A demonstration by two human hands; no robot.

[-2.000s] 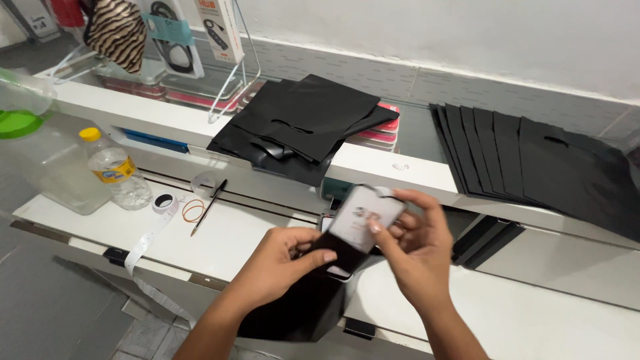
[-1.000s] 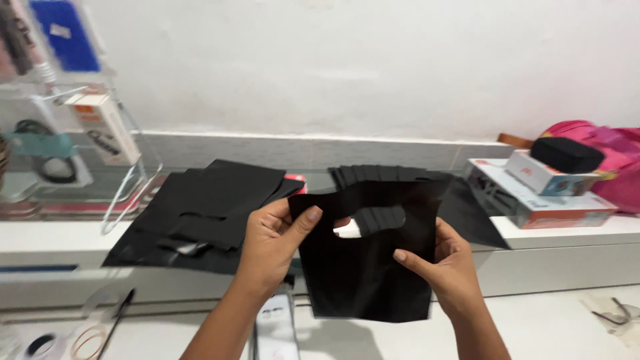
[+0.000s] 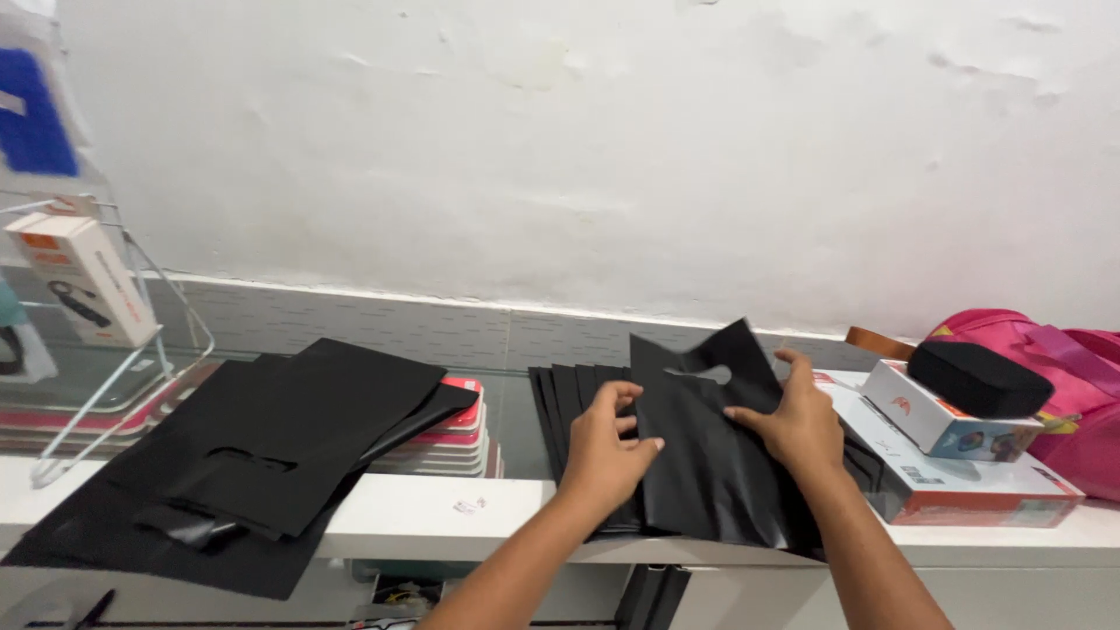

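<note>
A black plastic bag with a cut-out handle (image 3: 700,446) lies over the fanned row of black bags (image 3: 569,394) at the right of the shelf. My left hand (image 3: 612,446) is at its left edge, thumb and fingers apart, and whether it grips the edge cannot be told. My right hand (image 3: 792,420) pinches the bag's upper right side between thumb and fingers. A looser pile of black bags (image 3: 324,411) rests to the left, partly over a stack of red and white flat cases (image 3: 464,437).
White boxes (image 3: 971,499) carry a black zip case (image 3: 980,378) at the right, beside a pink bag (image 3: 1085,376). A wire rack (image 3: 114,376) with a boxed cable accessory (image 3: 87,280) stands at the left. The white shelf edge (image 3: 437,516) runs along the front, with the wall behind.
The phone held two seconds ago is out of my hands; one second ago it lay below them. The black bag held up then has moved onto the fanned row. The view has shifted right.
</note>
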